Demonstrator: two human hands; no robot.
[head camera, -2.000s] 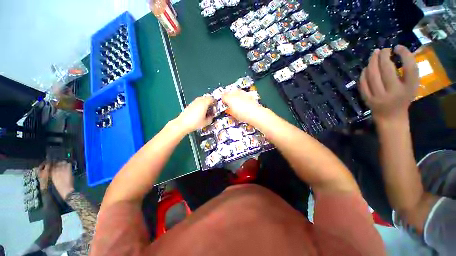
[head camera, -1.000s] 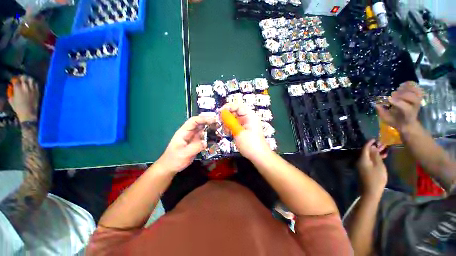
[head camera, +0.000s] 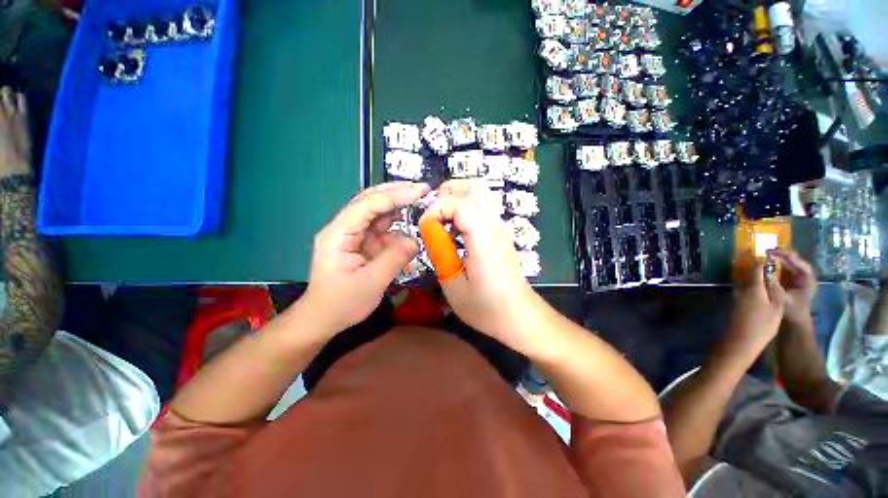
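Note:
My left hand (head camera: 358, 248) and my right hand (head camera: 477, 248) meet over the near tray of whitish device modules (head camera: 467, 163). My left hand pinches a small device module (head camera: 419, 208), mostly hidden by the fingers. My right hand holds an orange-handled tool (head camera: 442, 250), or an orange piece at the thumb; its tip is hidden. The fingertips of both hands nearly touch at the module. My hands cover the lower left part of the tray.
A blue bin (head camera: 136, 185) with a few dark and silver units is at left. A full module tray (head camera: 602, 63) and a mostly bare black tray (head camera: 638, 229) are at right. Loose black parts (head camera: 740, 126) lie upper right. A neighbour's hands work by an orange fixture (head camera: 755, 226).
The view has shifted, so the bin and trays sit higher and the upper bin is gone. My hands remain together at the module. The neighbour's hands have come together by the orange fixture.

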